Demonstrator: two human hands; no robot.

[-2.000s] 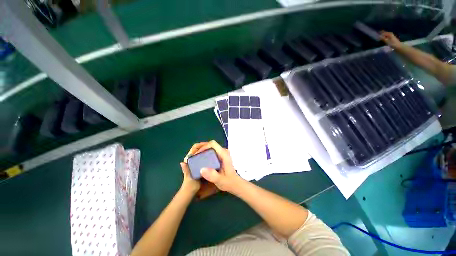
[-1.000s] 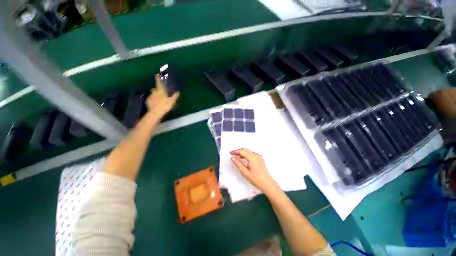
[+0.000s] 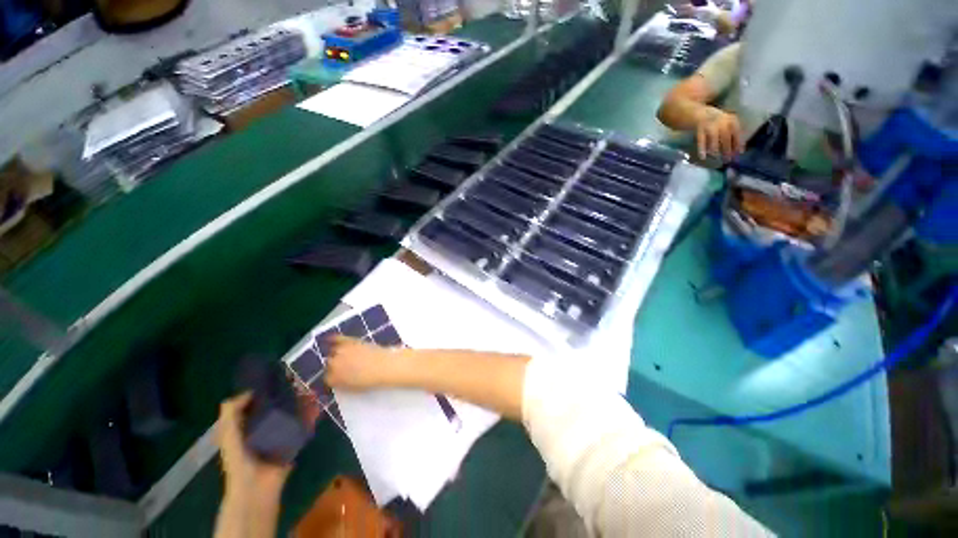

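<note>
My left hand (image 3: pixel 248 459) holds a black plastic housing (image 3: pixel 275 422) at the lower left, over the bench edge; it is somewhat blurred. My right hand (image 3: pixel 359 364) is on the label sheet (image 3: pixel 387 418), its fingertips at the dark square labels (image 3: pixel 309 365). Whether a label is between my right fingers cannot be told. The orange jig (image 3: pixel 341 514) lies on the bench at the bottom edge, partly cut off.
A clear blister tray (image 3: pixel 506 263) of black housings lies on white paper. Loose housings (image 3: pixel 376 224) lie on the green conveyor (image 3: pixel 252 284). A blue bin (image 3: pixel 772 299) and blue hose (image 3: pixel 777 413) are right. A neighbour's hand (image 3: pixel 719 133) is beyond the tray.
The view has turned right. My left hand has brought a housing back from the conveyor. My right hand has moved from the sheet's blank part to its dark labels.
</note>
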